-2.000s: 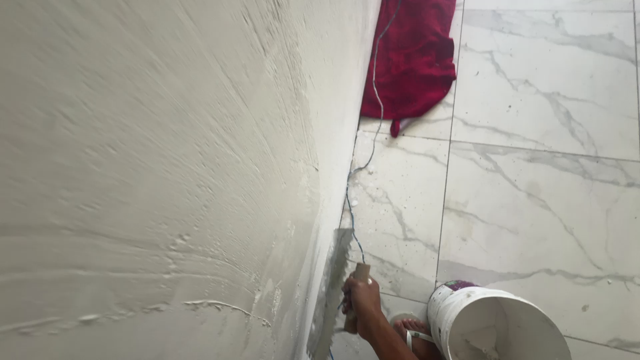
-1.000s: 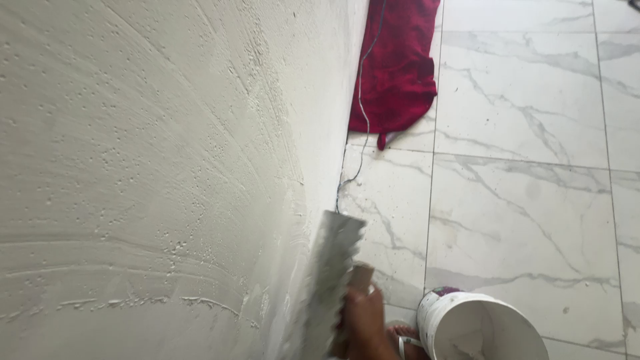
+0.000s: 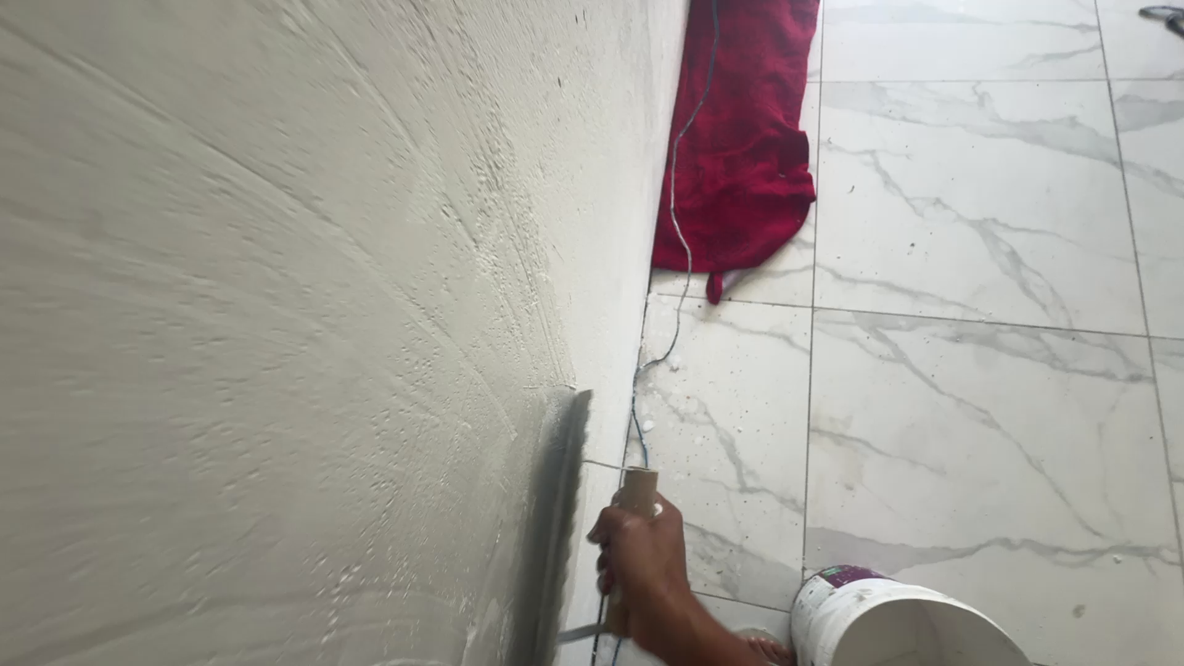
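Observation:
Low in the view, my right hand (image 3: pixel 640 555) grips the wooden handle of a notched steel trowel (image 3: pixel 558 527). The long blade stands edge-on against the wall, whose coat of wet white plaster (image 3: pixel 324 305) shows ridges, pits and curved strokes. A smoother strip of wall lies between the blade and the floor. My left hand is out of view.
A white bucket (image 3: pixel 911 615) stands at the lower right, beside a foot. A dark red cloth (image 3: pixel 740 139) lies on the marble-look floor tiles (image 3: pixel 971 203) along the wall, with a thin cable (image 3: pixel 680 236) running over it. A dark object (image 3: pixel 1167 17) shows at the top right.
A second ago the trowel's notched blade faced the view beside the wall; now it is turned edge-on against the plaster. My right hand has kept its grip on the handle.

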